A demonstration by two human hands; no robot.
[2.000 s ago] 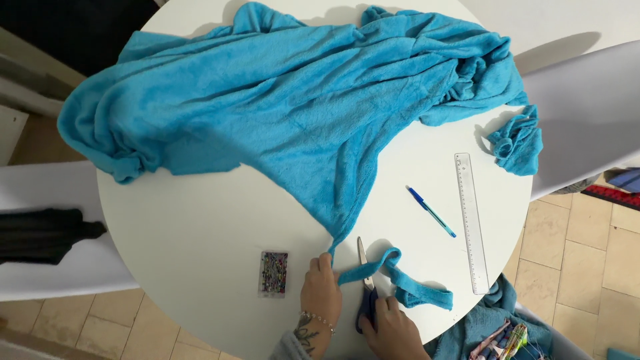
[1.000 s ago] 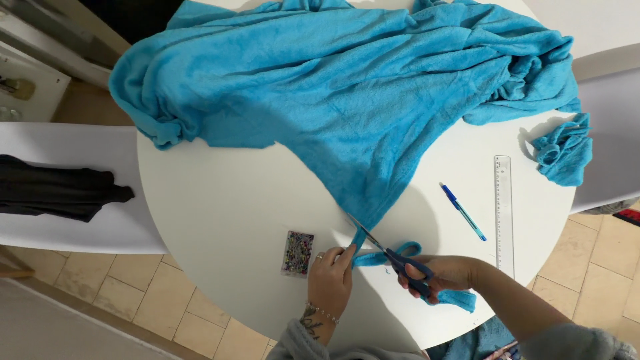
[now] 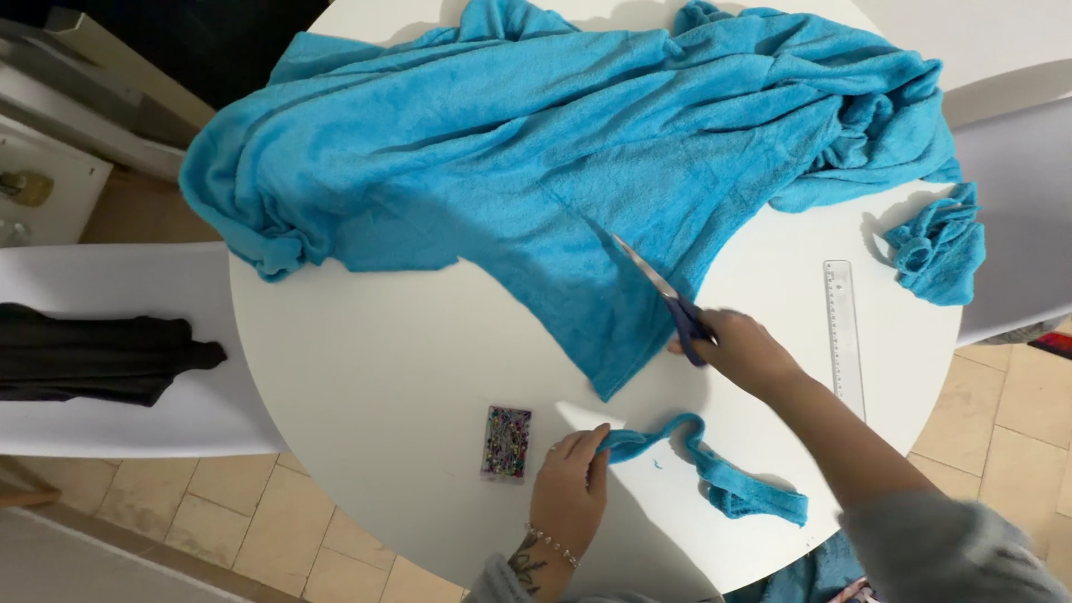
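Observation:
A large blue fleece cloth [image 3: 502,159] lies bunched across the upper part of the round white table, one corner pointing down toward me. My right hand [image 3: 741,347] grips dark-handled scissors [image 3: 662,289] by the handles, with the blades over that corner. A narrow blue fleece strip [image 3: 737,481] curves over the table, and my left hand [image 3: 574,469] pinches its left end. The strip and the corner of the large cloth are apart. Just left of my left hand is a clear box of coloured-head pins [image 3: 507,444].
A clear ruler [image 3: 842,335] lies right of my right hand, partly behind my forearm. Beyond it a crumpled blue fleece piece [image 3: 938,247] sits at the table's [image 3: 360,402] right edge. A black garment [image 3: 100,356] rests on a white surface at left.
The strip's end has come away from the large cloth's corner and moved down with my left hand. My right hand has carried the scissors up over the cloth. Two seconds ago they lay near the table's front.

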